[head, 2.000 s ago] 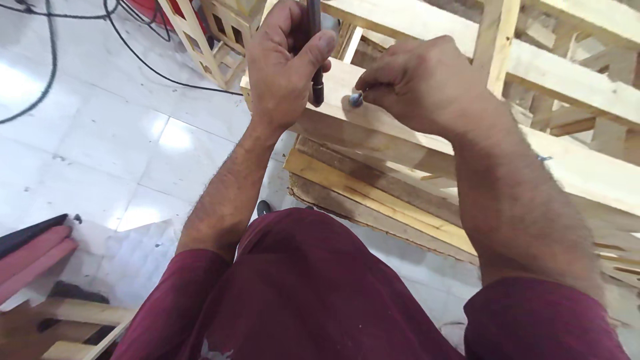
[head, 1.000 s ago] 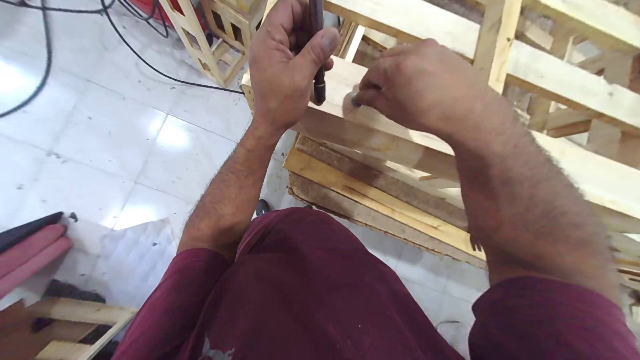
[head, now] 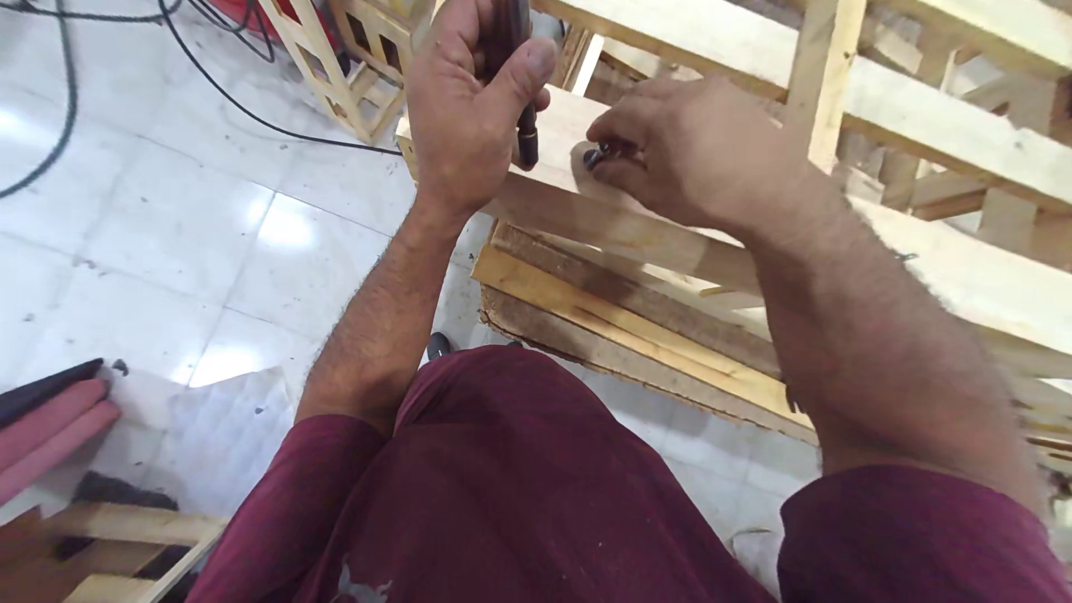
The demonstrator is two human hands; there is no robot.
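Observation:
My left hand (head: 469,105) is closed around a dark rod-shaped tool (head: 526,134), whose narrow tip points down beside the edge of a light wooden board (head: 565,138). Its upper part is cut off by the top of the view. My right hand (head: 695,151) pinches a small dark metal piece (head: 595,157) between thumb and fingers, just above the same board and to the right of the tool. The fingers hide most of that piece, so its kind cannot be told.
Wooden slats form a frame (head: 737,50) at the upper right. Rough planks (head: 636,318) lie below it. A small wooden frame (head: 322,67) and a black cable (head: 243,113) are at the upper left. Pink rolls (head: 59,427) and another wooden frame (head: 134,523) are at the lower left.
The small piece, seen between my right fingertips near the board two seconds ago, is now more covered by those fingers. My left hand keeps its hold on the tool in about the same place.

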